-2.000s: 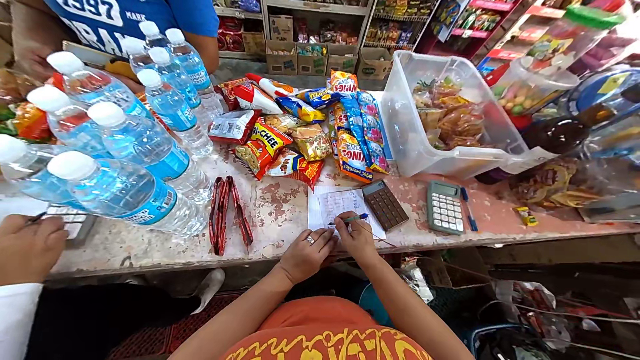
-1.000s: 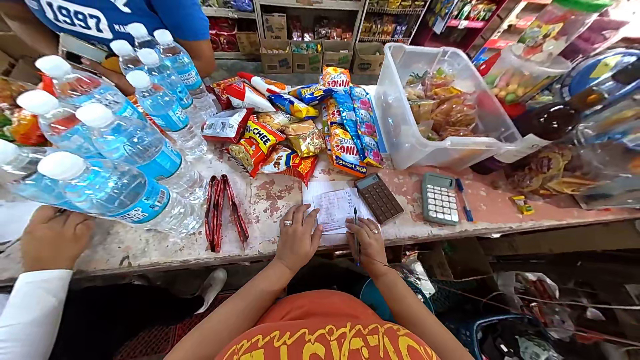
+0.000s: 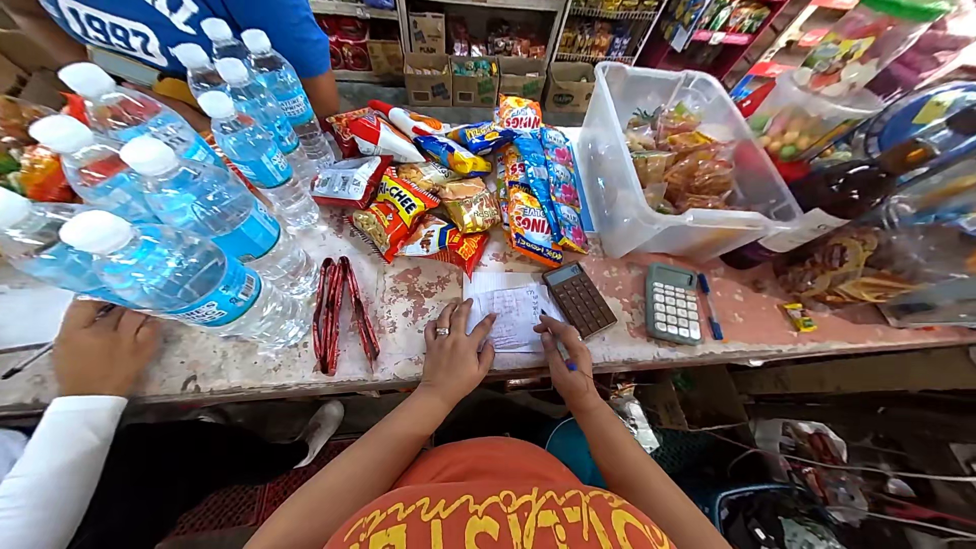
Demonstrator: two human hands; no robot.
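Note:
My left hand (image 3: 457, 349), with a ring on it, rests palm down with spread fingers on the left edge of a handwritten paper (image 3: 512, 316). White sheets lie under that paper on the worn counter. At the paper's right edge, my right hand (image 3: 568, 362) holds a pen (image 3: 570, 365), mostly covered by the fingers. A brown calculator (image 3: 579, 299) lies just beyond my right hand. Farther right are a grey calculator (image 3: 672, 303) and a blue pen (image 3: 710, 306). Long red packets (image 3: 343, 316) lie left of my left hand.
Water bottles (image 3: 229, 221) crowd the counter's left. Snack packs (image 3: 435, 183) lie beyond the papers, beside a clear plastic bin (image 3: 648, 229). Jars and a dark bottle (image 3: 846, 187) stand at right. Another person's hand (image 3: 103, 347) rests at far left; a person in blue (image 3: 267, 30) is across the counter.
My hands were close together over the paper two seconds ago; they are now apart, one at each side of it. The other person's hand at far left has shifted right.

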